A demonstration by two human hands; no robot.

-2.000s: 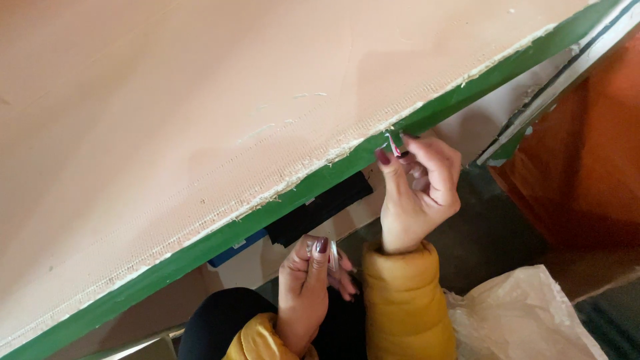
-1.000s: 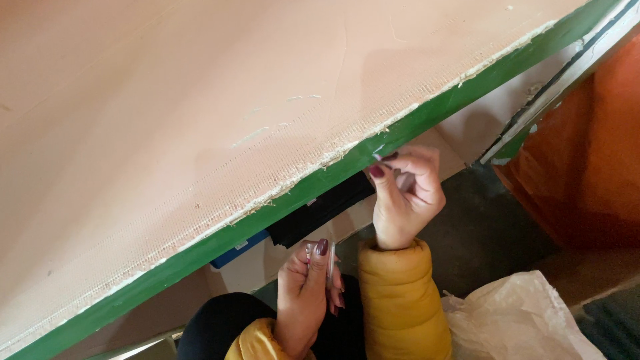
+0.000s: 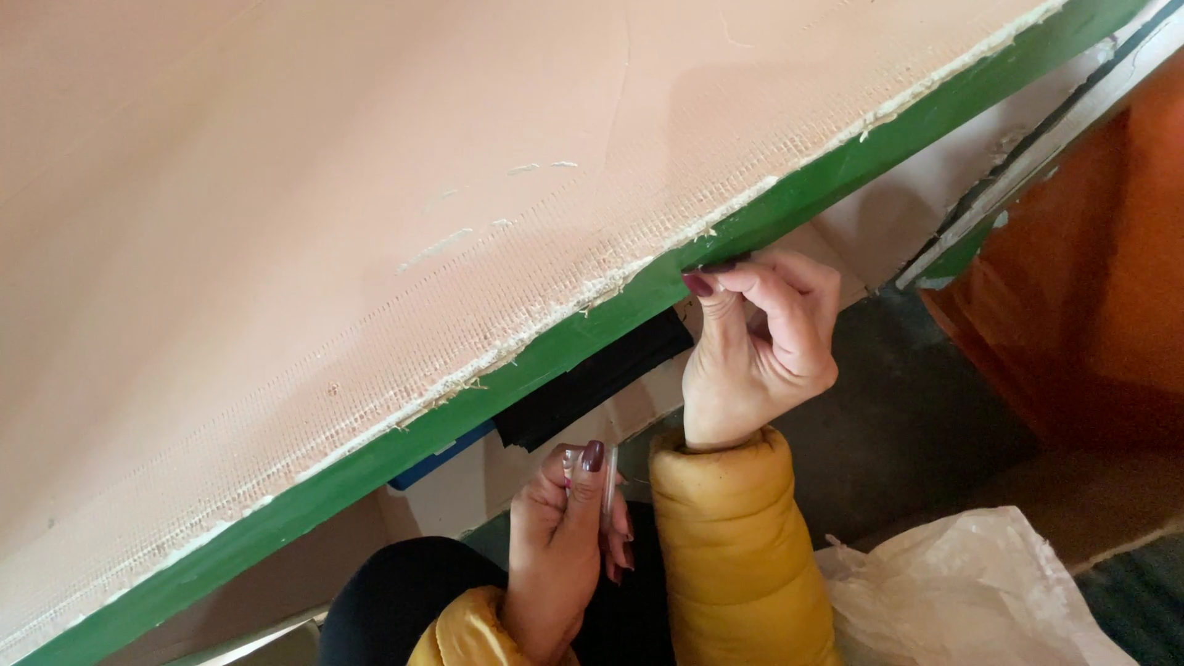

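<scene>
My left hand (image 3: 569,536) is low in the middle of the head view, below the board's edge, with a small clear plastic item (image 3: 609,481) between thumb and fingers. Further right and higher, my right hand (image 3: 768,342) has its thumb and index fingertips together against the green edge (image 3: 786,203) of a large slanted board. Whether a small thing sits between those fingertips cannot be seen. The board's pinkish top (image 3: 324,185) carries a mesh-like strip and a frayed whitish border beside the green edge.
Under the board are a black item (image 3: 592,379) and a blue one (image 3: 444,458). A crumpled whitish sheet (image 3: 962,592) lies at the lower right. An orange panel (image 3: 1101,277) stands at the right, beside a worn white-edged strip (image 3: 1045,166).
My right hand has moved slightly down and away from the board's frayed border. The small shiny thing at its fingertips earlier no longer shows. My left hand keeps its hold on the clear item.
</scene>
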